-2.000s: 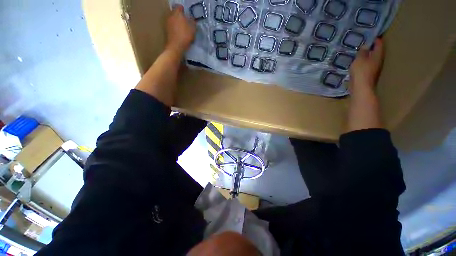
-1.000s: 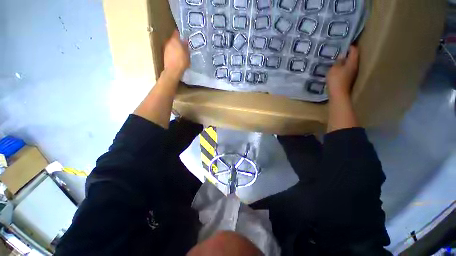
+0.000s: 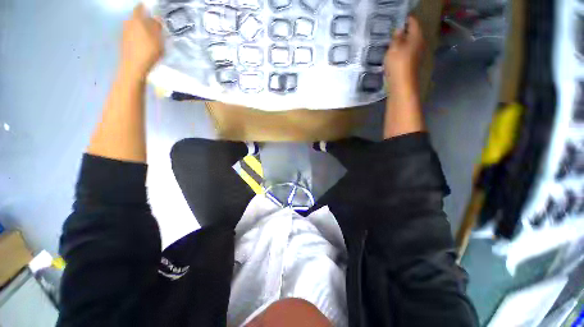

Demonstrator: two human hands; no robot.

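A pale translucent case tray [image 3: 192, 64] with rows of dark rounded-square frames [image 3: 280, 55] lies across the top of the view, cut off by the upper edge. My left hand [image 3: 142, 41] grips its left edge. My right hand [image 3: 403, 52] grips its right edge. The fingertips are partly hidden and the picture is slightly blurred. The tray is above a brown cardboard carton [image 3: 288, 124], whose near wall shows below it.
At the right, a bench edge carries white film and dark frames [image 3: 573, 128], with a yellow thing [image 3: 502, 134] beside it. A round metal foot ring [image 3: 289, 195] is between my legs. A small carton [image 3: 13, 255] is at lower left.
The tray and both hands have moved left in view and out from between the carton's walls. Less of the carton shows, and the bench with frames has appeared at the right.
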